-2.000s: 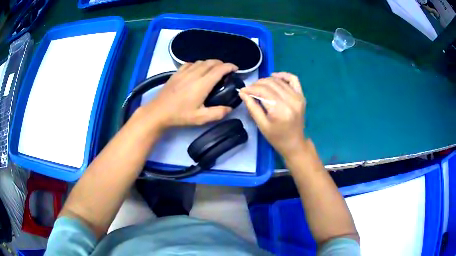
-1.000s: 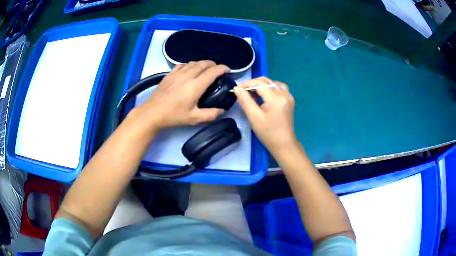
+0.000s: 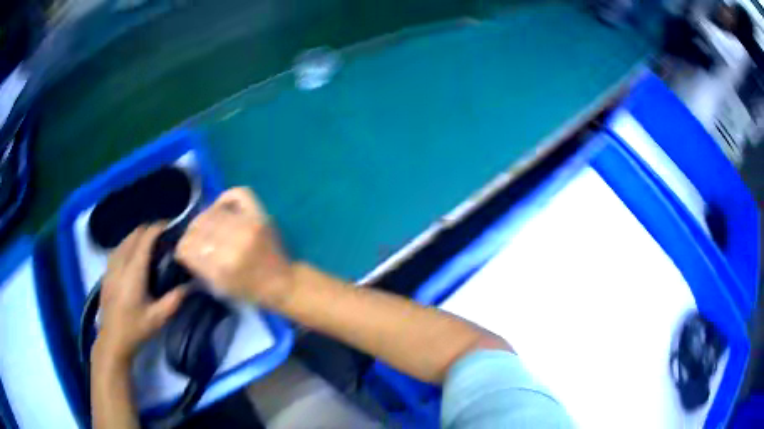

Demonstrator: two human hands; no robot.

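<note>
The frame is blurred. Black headphones [image 3: 194, 337] lie in a blue tray [image 3: 281, 339] at the lower left. My left hand [image 3: 130, 293] holds the upper earcup, which is mostly hidden by both hands; the other earcup lies below it. My right hand [image 3: 230, 247] is closed beside the upper earcup. The white stick seen earlier cannot be made out in it now. A black oblong thing with a pale rim [image 3: 141, 207] lies at the tray's far end.
A small clear cup [image 3: 317, 69] stands on the green bench [image 3: 419, 126]. A large blue bin [image 3: 670, 276] with a white sheet [image 3: 578, 293] is at the right, with a black item [image 3: 697, 360] on it. Another white-lined tray [image 3: 25, 335] is at the left edge.
The view has swung to the right, so the tray and hands now appear at the lower left and more of the right-hand bin shows. My left hand stays on the headphones.
</note>
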